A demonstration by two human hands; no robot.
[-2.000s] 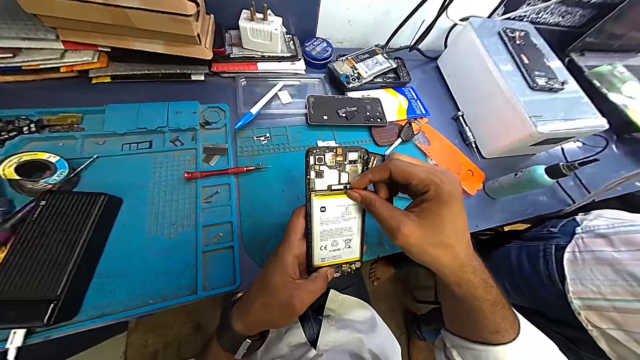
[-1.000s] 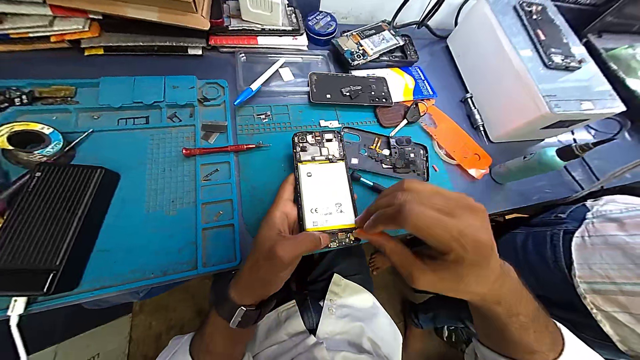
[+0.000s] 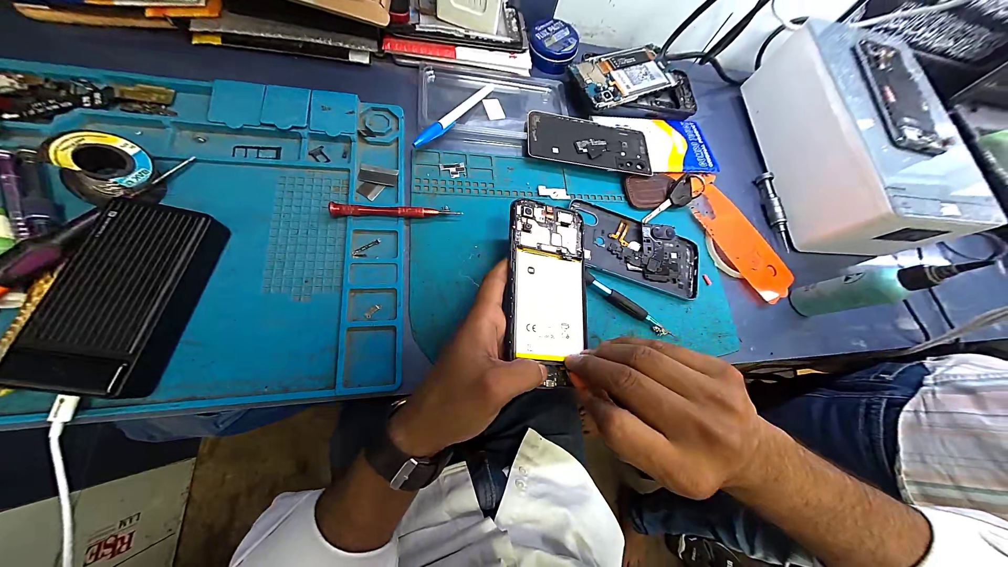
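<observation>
An opened smartphone point(image 3: 549, 299) stands upright in my left hand point(image 3: 472, 370), its white battery and the circuit board above it facing me. The left thumb lies across the phone's bottom edge. My right hand point(image 3: 677, 409) has its fingertips pinched at the lower right corner, over the small bottom board; whatever they may hold is hidden. Behind the phone, on the blue mat, rest a dark phone back housing point(image 3: 646, 250) and a screwdriver with a black grip point(image 3: 622, 301). Farther left lies a red screwdriver point(image 3: 394, 211).
A blue silicone work mat point(image 3: 307, 315) with compartments holds small parts. A black ribbed device point(image 3: 110, 291) and a solder spool point(image 3: 102, 161) are at left. Back right are a dark phone panel point(image 3: 589, 143), an orange strip point(image 3: 740, 236) and a white box point(image 3: 835, 157). A person sits at right.
My right hand has moved from the phone's upper part to its bottom right corner. The phone's back housing, mostly hidden two seconds ago, now shows beside it. The view has shifted.
</observation>
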